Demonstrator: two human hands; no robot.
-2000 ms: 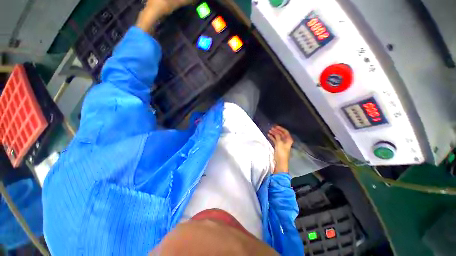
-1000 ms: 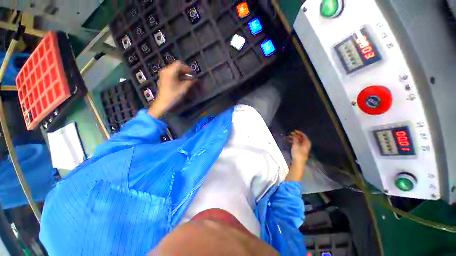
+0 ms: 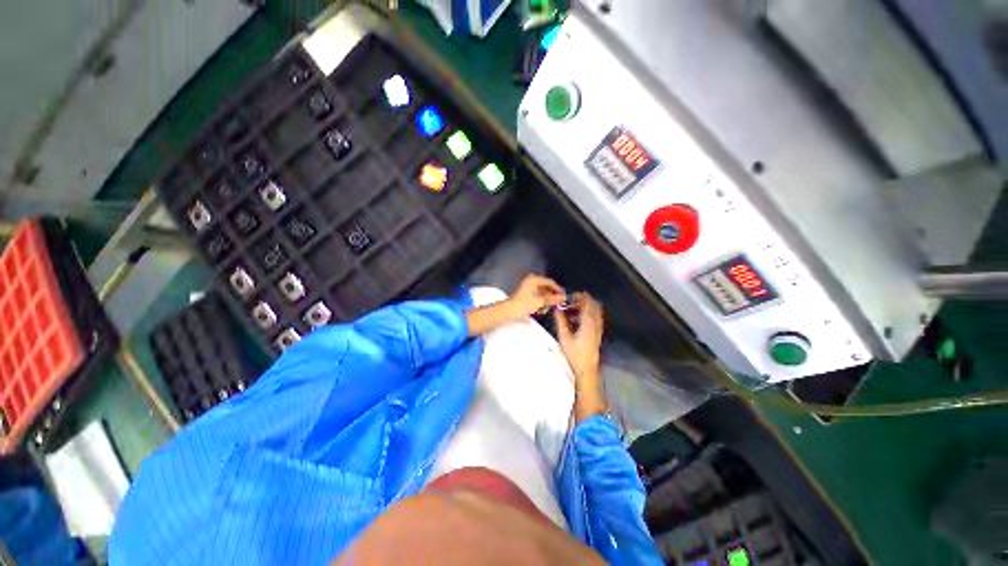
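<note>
My left hand (image 3: 536, 296) and my right hand (image 3: 583, 332) are close together over my lap, fingertips nearly touching. My left fingers pinch a small pale part (image 3: 562, 305). My right fingers are closed around a small dark unit (image 3: 571, 318), mostly hidden by the fingers. A large black compartment tray (image 3: 381, 188) at the upper left holds many dark and silver-white units. Several lit units, such as a blue one (image 3: 429, 121), are near its right end.
The white press front (image 3: 707, 238) with a red button (image 3: 671, 229) and green buttons (image 3: 789, 349) is at the right. Another black tray (image 3: 752, 520) with lit units is at the lower right. A red tray (image 3: 33, 321) and a smaller black tray (image 3: 199, 348) are at the left.
My left hand has come from over the large black tray to my right hand, carrying a small pale part. The view has shifted, showing more of the tray.
</note>
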